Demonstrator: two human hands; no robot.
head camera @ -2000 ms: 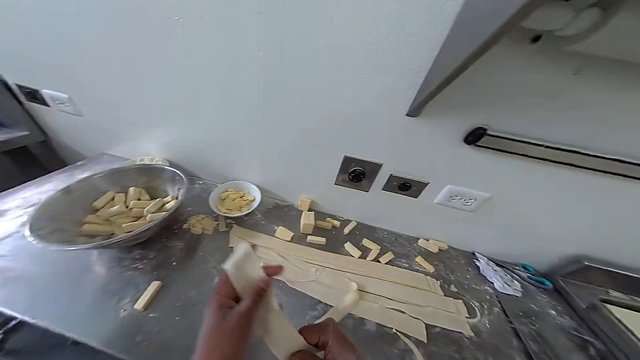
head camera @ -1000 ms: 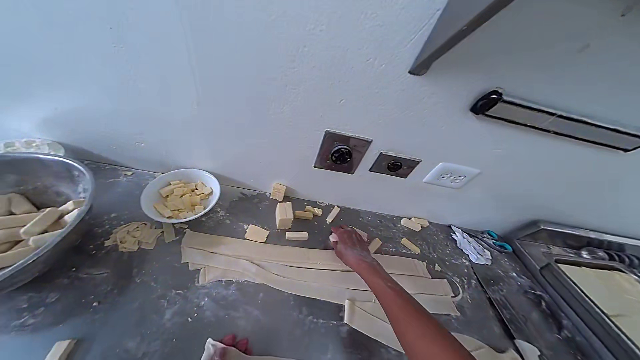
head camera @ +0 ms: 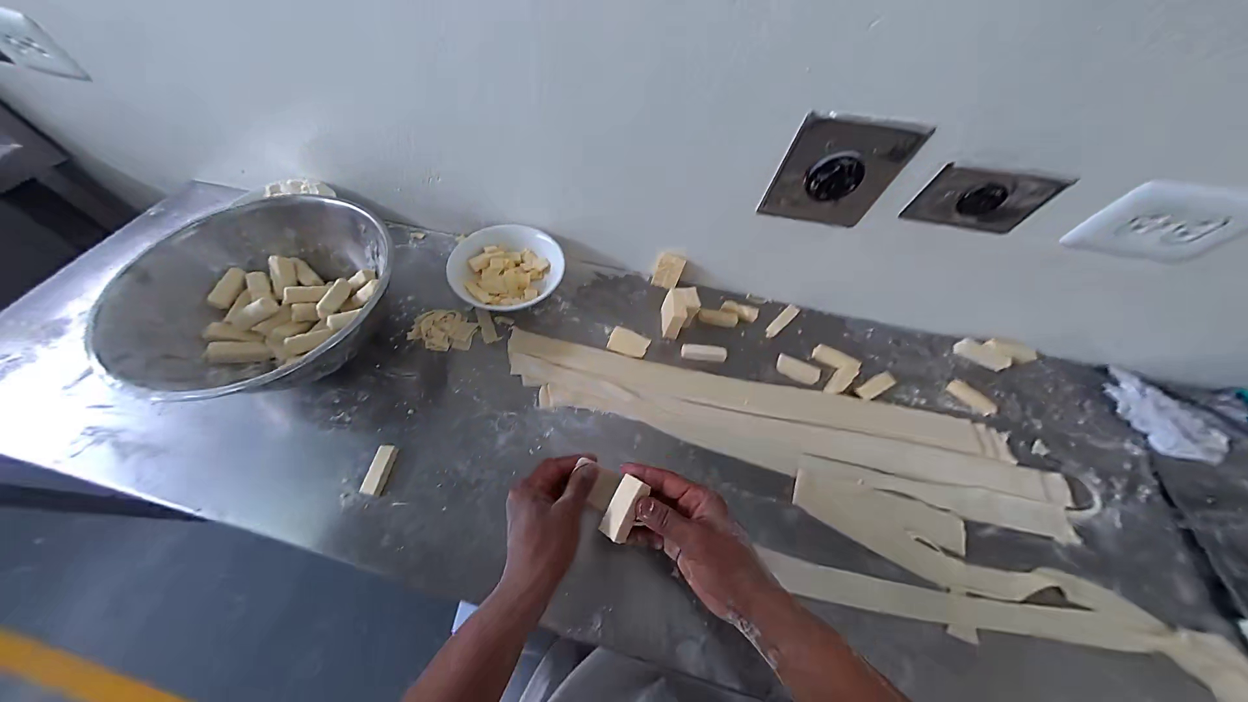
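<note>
My right hand (head camera: 697, 536) grips a cheese stick (head camera: 624, 509) between thumb and fingers, near the counter's front edge. Close beside it, my left hand (head camera: 548, 517) pinches the end of a dough strip (head camera: 598, 486), which touches the stick. That strip seems to pass under my right hand towards a long dough strip (head camera: 877, 590) on the right. Behind my hands, several flat dough strips (head camera: 760, 400) lie overlapping on the metal counter. A single cheese stick (head camera: 378, 470) rests to the left of my left hand.
A steel bowl (head camera: 117, 336) of wrapped-looking sticks stands at the left. Beside it are a white bowl (head camera: 507, 234) of cheese pieces and dough scraps (head camera: 444, 330). Several cheese blocks (head camera: 675, 312) and sticks lie along the wall. A crumpled white cloth (head camera: 1165, 414) sits far right.
My right hand has come back from the cheese pieces by the wall and now holds a stick beside my left hand. The view has swung left.
</note>
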